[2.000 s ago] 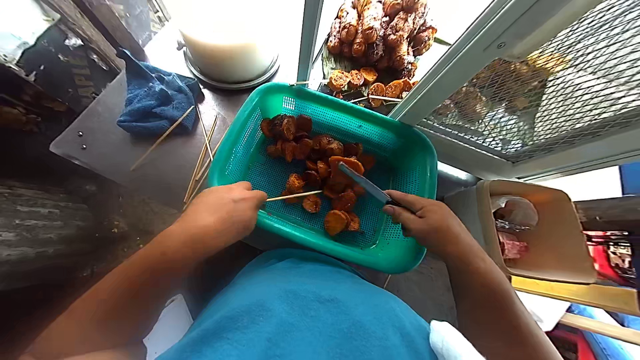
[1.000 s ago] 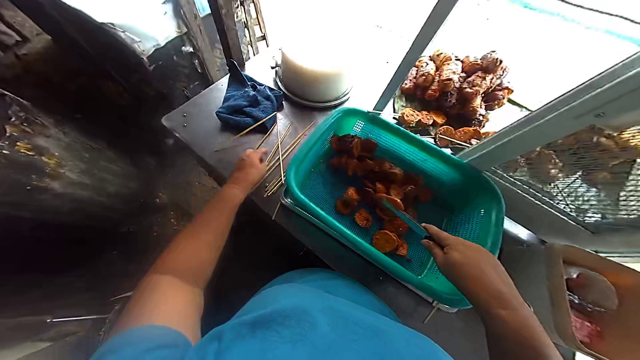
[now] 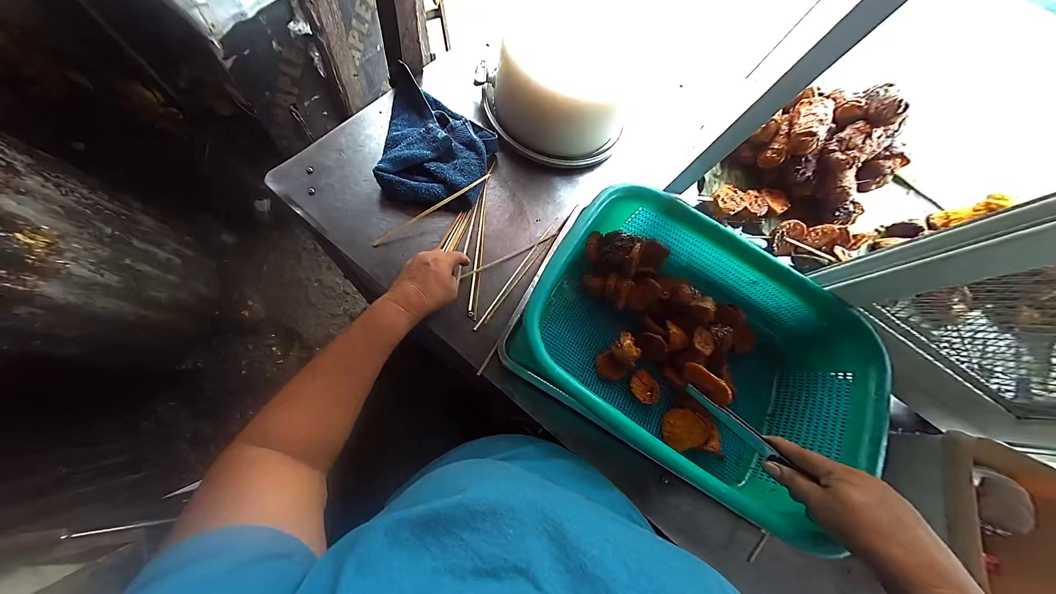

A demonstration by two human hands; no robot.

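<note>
On a metal table, my left hand (image 3: 429, 280) touches the near ends of several thin wooden skewers (image 3: 481, 239); whether its fingers grip one I cannot tell. My right hand (image 3: 833, 491) holds the dark handle of a metal utensil, a knife or tongs (image 3: 730, 418), whose far end touches reddish-brown slices of food (image 3: 707, 384). These slices lie in a green perforated plastic basket (image 3: 718, 487), most of them in a heap toward its left and middle. Other skewers rest between my left hand and the basket.
A blue cloth (image 3: 433, 153) lies behind the skewers, beside a pale round container (image 3: 557, 107) on a metal plate. Cooked meat pieces (image 3: 833, 157) are heaped beyond a pale metal frame (image 3: 792, 91). A cardboard box (image 3: 1015, 495) stands at the right.
My left hand has left the basket, where it held a skewer, and moved left to the skewers on the table. My right hand still holds the utensil over the basket. The view has shifted left.
</note>
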